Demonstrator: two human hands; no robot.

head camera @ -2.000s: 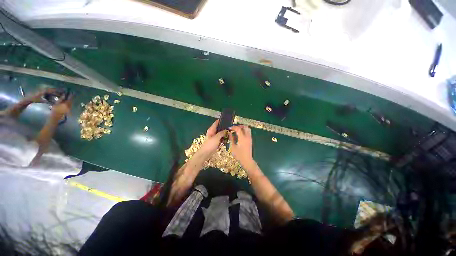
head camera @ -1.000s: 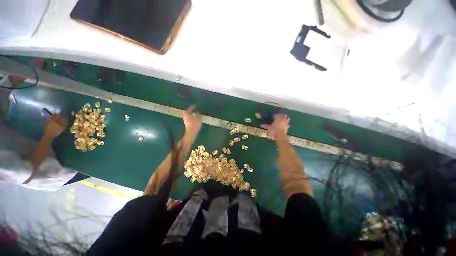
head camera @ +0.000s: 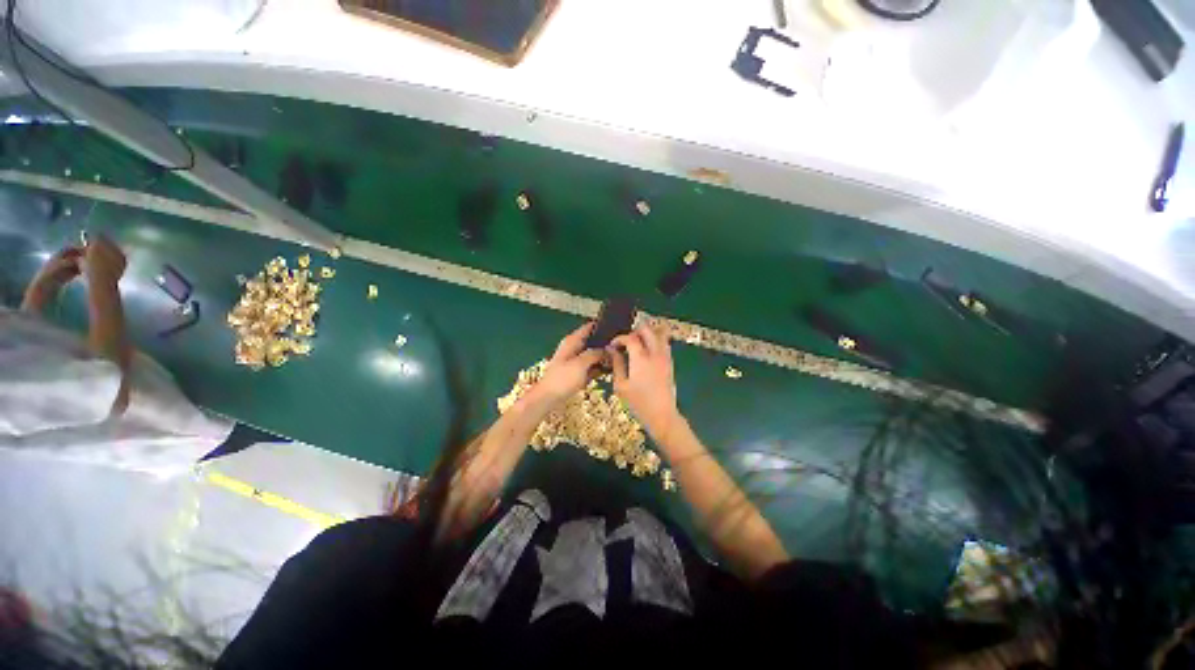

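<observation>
My left hand (head camera: 573, 363) holds a dark oblong housing (head camera: 613, 321) above the pale divider strip. My right hand (head camera: 642, 363) is at the housing's near right side, its fingertips close together against it; whether they pinch a small metal piece cannot be seen. A loose heap of gold metal pieces (head camera: 586, 422) lies on the green surface just below my hands, partly covered by them. Another dark housing (head camera: 676, 278) with a gold piece beside it lies beyond the strip.
A neighbouring person's hands (head camera: 94, 266) are at the left, near a second gold heap (head camera: 275, 314). The divider strip (head camera: 459, 272) runs across the green surface. Above it, the white shelf (head camera: 629, 79) holds a smartphone (head camera: 505, 24) and a black bracket (head camera: 767, 62).
My hands were apart, reaching to the strip and beyond it; they have come together at a dark housing above the heap. The camera view has shifted, showing more of the green surface.
</observation>
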